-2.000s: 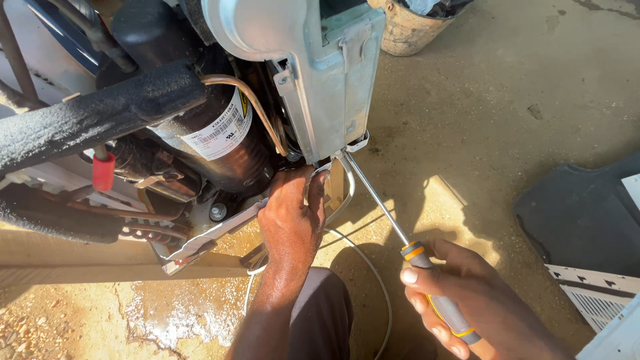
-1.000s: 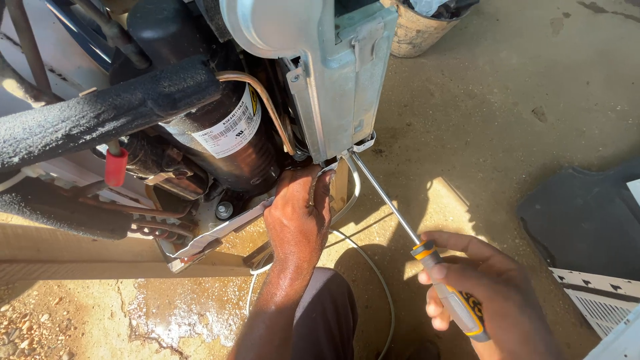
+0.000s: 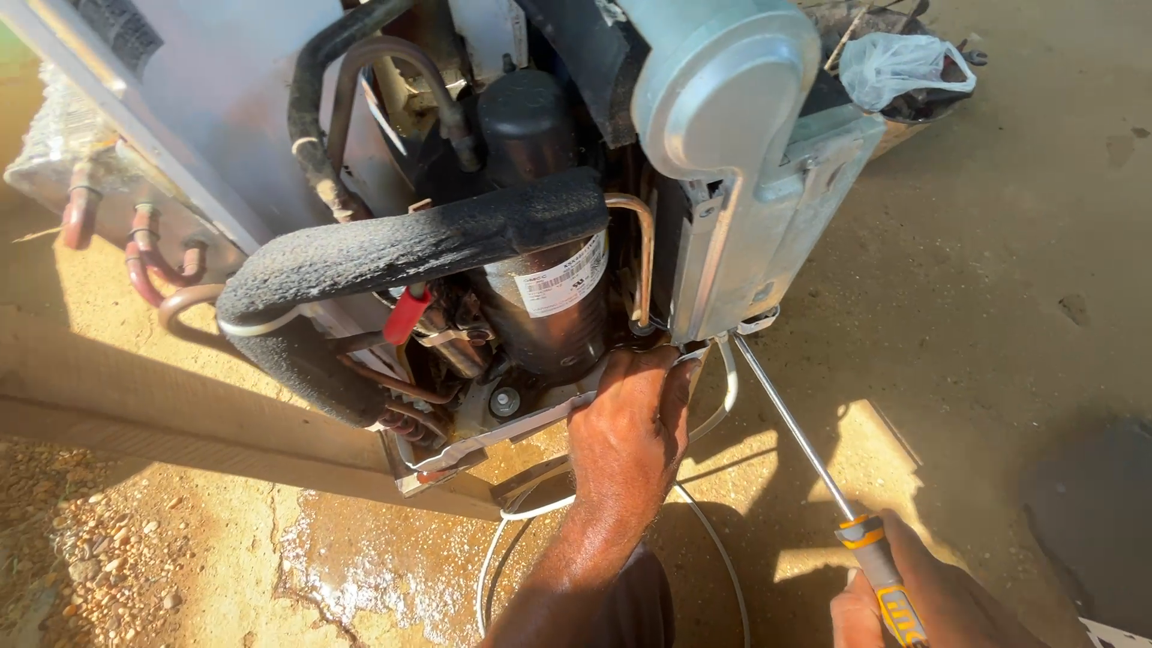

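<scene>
My left hand grips the edge of the sheet-metal base pan of an opened air conditioner, just in front of the black compressor. In my right hand is a screwdriver with a grey and orange handle. Its long shaft slants up and left, and the tip meets the lower edge of the grey metal housing. What the tip touches is too small to tell. A white cable hangs down beside the tip. My left fingertips are partly hidden behind the pan's edge.
A foam-insulated pipe arches across the compressor, with copper tubes near it. A wooden beam lies under the unit. Cable loops lie on the wet ground. A bucket with a plastic bag stands at upper right, a dark panel at right.
The view has shifted to the left and up, showing more of the unit. Both hands keep their holds, and the screwdriver tip stays at the housing's lower edge.
</scene>
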